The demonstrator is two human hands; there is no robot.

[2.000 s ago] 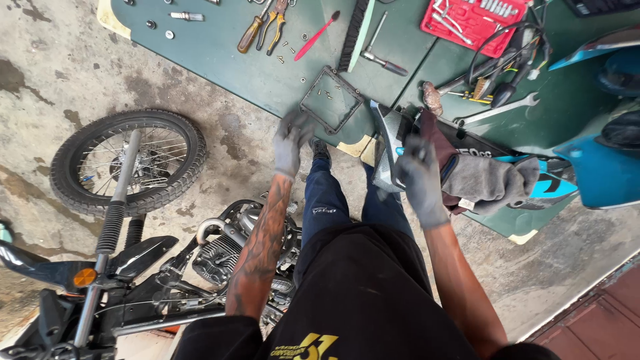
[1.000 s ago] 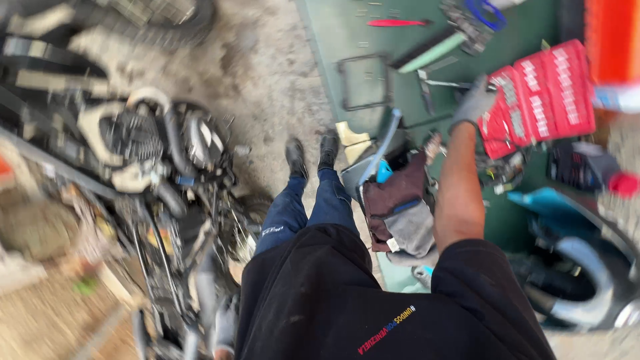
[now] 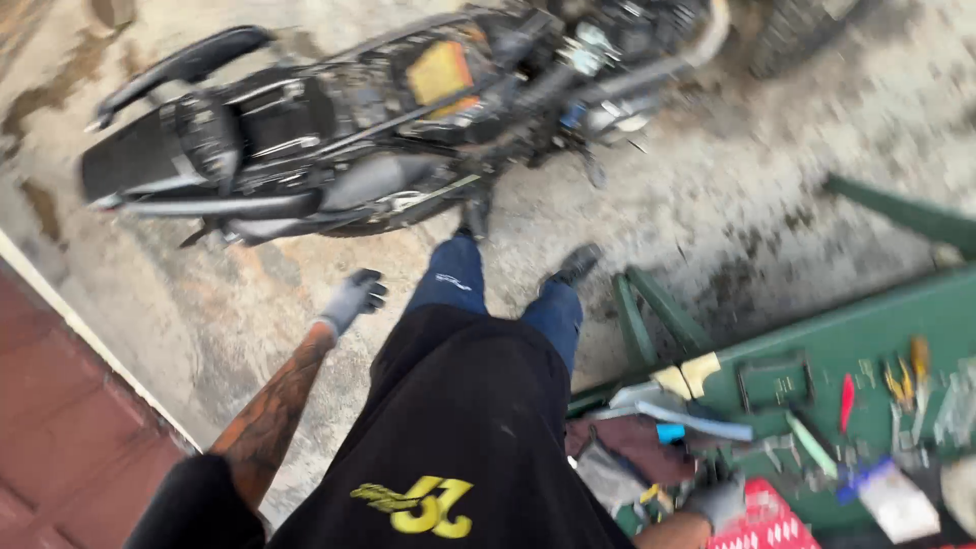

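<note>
My left hand (image 3: 354, 301), in a grey glove with dark fingertips, hangs over the concrete floor, fingers apart and holding nothing. Beyond it stands a motorcycle (image 3: 328, 145) with its inner frame exposed. At the lower right my right hand (image 3: 717, 505), also gloved, is against or just beside a red tool case (image 3: 766, 518) on the green table (image 3: 854, 320); blur hides whether its fingers grip anything. Next to that hand lie a maroon and grey cloth (image 3: 640, 450) and small parts. A black rectangular frame (image 3: 776, 383) and a red-handled tool (image 3: 846, 402) lie farther along the table.
Yellow-handled pliers (image 3: 900, 385) and a screwdriver (image 3: 919, 358) rest on the table. Its green legs (image 3: 637, 320) stand on the floor near my right foot. A blue and white item (image 3: 896, 499) is at the lower right. Part of a tyre (image 3: 801, 30) shows at the top.
The view has swung strongly toward the motorcycle. My left hand, low at the frame's edge a second ago, is now raised in full view. My right hand remains near the red tool case.
</note>
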